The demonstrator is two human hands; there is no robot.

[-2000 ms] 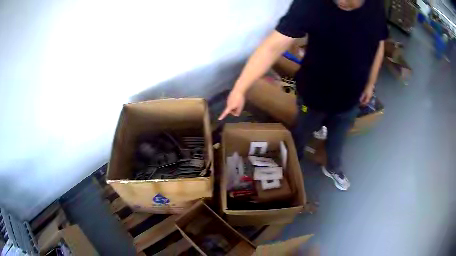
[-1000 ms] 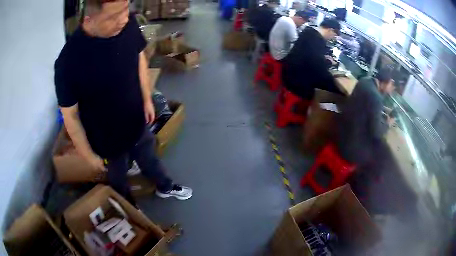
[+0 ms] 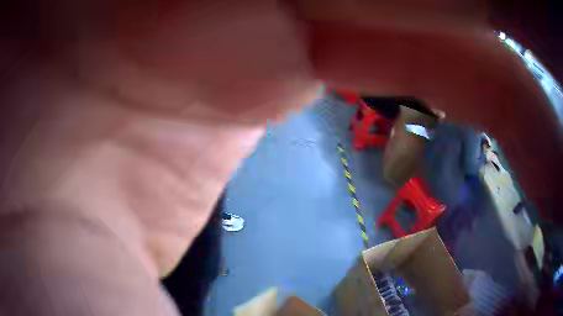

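A large blurred hand [image 3: 117, 160] is very close to the lens. It covers the left side and spreads across the top. It comes in from the lower left and looks like my left hand, but whose it is cannot be told surely. Its fingertips and anything it touches are hidden. My right hand is not in view. Nearest below is an open cardboard carton [image 3: 435, 262] at the lower right, with dark parts in tight rows [image 3: 390, 295] inside.
Red stools [image 3: 410, 208] and a tall brown carton [image 3: 405, 145] stand right of yellow-black floor tape [image 3: 350, 185]. A bench edge with pale boards [image 3: 503, 185] runs down the right. A white shoe [image 3: 233, 222] shows on the grey floor [image 3: 284, 203]. Carton flaps [image 3: 259, 303] show at the bottom.
A hand has come up close over the lens and hides the standing person's upper body, the left-hand cartons and most seated workers. The view turned from the wall-side cartons to the aisle earlier.
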